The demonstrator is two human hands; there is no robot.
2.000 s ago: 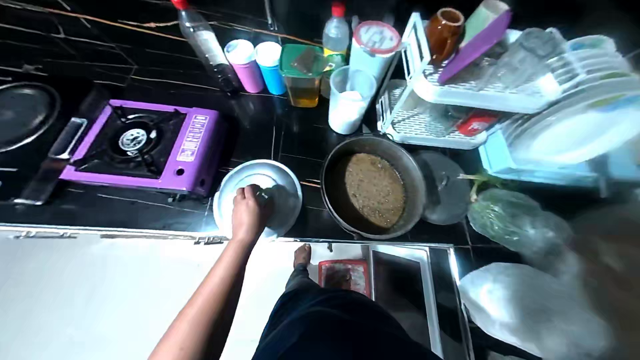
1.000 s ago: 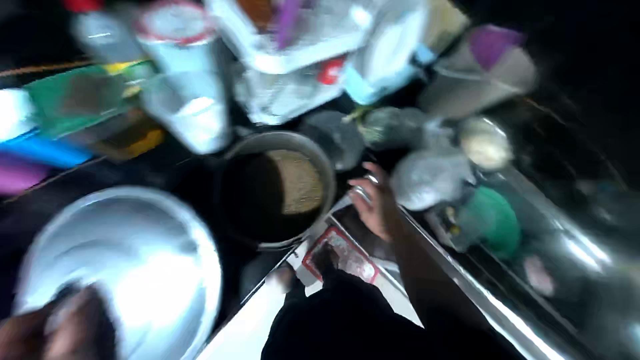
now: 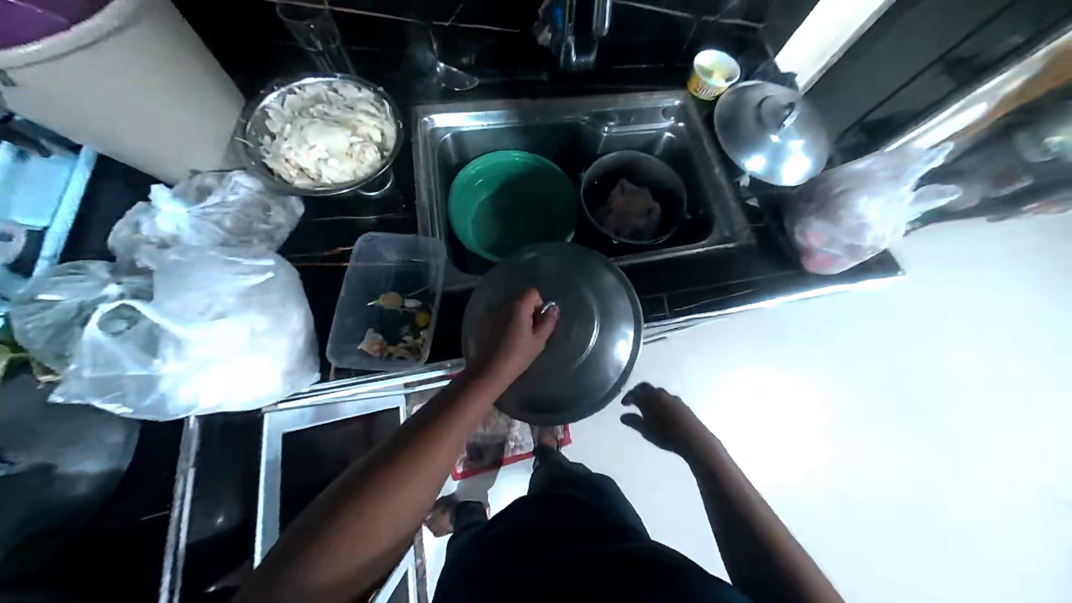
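Note:
My left hand [image 3: 523, 335] grips the knob of a round metal pot lid [image 3: 578, 368], which hangs over the front edge of the sink [image 3: 729, 193]. Off the lid's lower right side, my right hand [image 3: 666, 419] is in the air with its fingers apart and nothing in it. Behind the lid, a green plastic basin [image 3: 511, 201] and a dark pot [image 3: 634, 201] with something pale in it stand in the sink. The lid covers part of the sink's front rim and the basin's near edge.
Left of the sink are a clear plastic container [image 3: 385, 293] with food scraps, a metal colander of pale sliced food [image 3: 327, 134] and filled plastic bags [image 3: 193, 327]. At right lie another domed lid [image 3: 770, 134] and a plastic bag [image 3: 863, 209]. A faucet [image 3: 578, 33] rises behind the sink.
The view has swung right from the stove to the sink. My left hand, earlier at the round lid beside the dark pot, has carried it to the sink's front edge.

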